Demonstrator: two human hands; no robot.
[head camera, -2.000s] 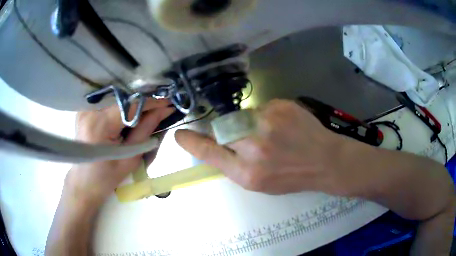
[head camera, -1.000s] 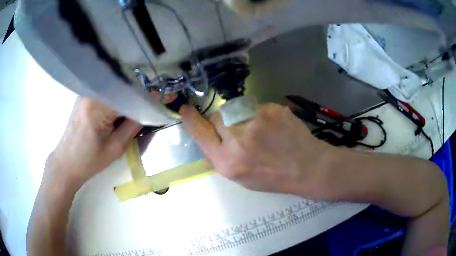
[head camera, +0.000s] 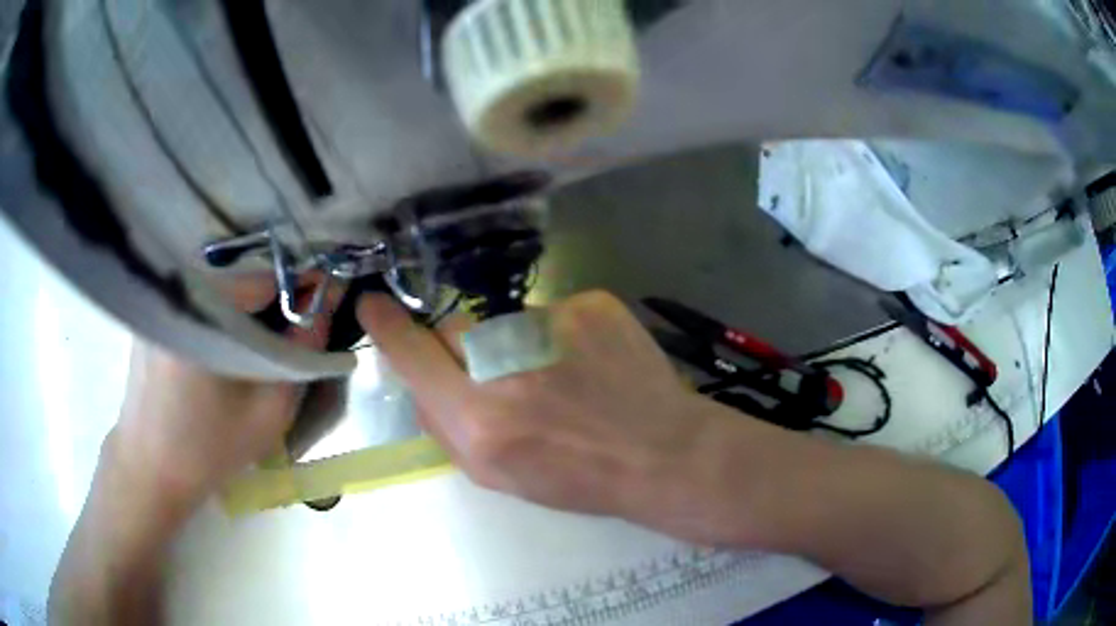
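Note:
The off-white sewing machine head (head camera: 367, 147) covers the top and hides part of the work. A small dark fabric workpiece (head camera: 348, 320) shows beneath the wire thread guides (head camera: 294, 287). My left hand (head camera: 196, 422) is at the left, partly behind the machine head, with its fingertips closed on the dark workpiece. My right hand (head camera: 575, 422) lies on the bed behind the white cylindrical part (head camera: 512, 345). Its index finger reaches to the dark workpiece's right edge; its other fingertips are hidden. The needle point is not visible.
Yellow tape (head camera: 367, 471) runs along the bed's front edge. Snips with red-and-black handles (head camera: 759, 367) and a black cord lie right of my right hand. A second red-and-black tool (head camera: 948, 342) lies beside a white cloth (head camera: 869, 220). A printed ruler (head camera: 636, 587) follows the table's front edge.
The camera view has shifted, and the ribbed knob now shows fully. My left fingers are nearer the dark piece under the thread guides than one second ago. My right index finger remains beside it.

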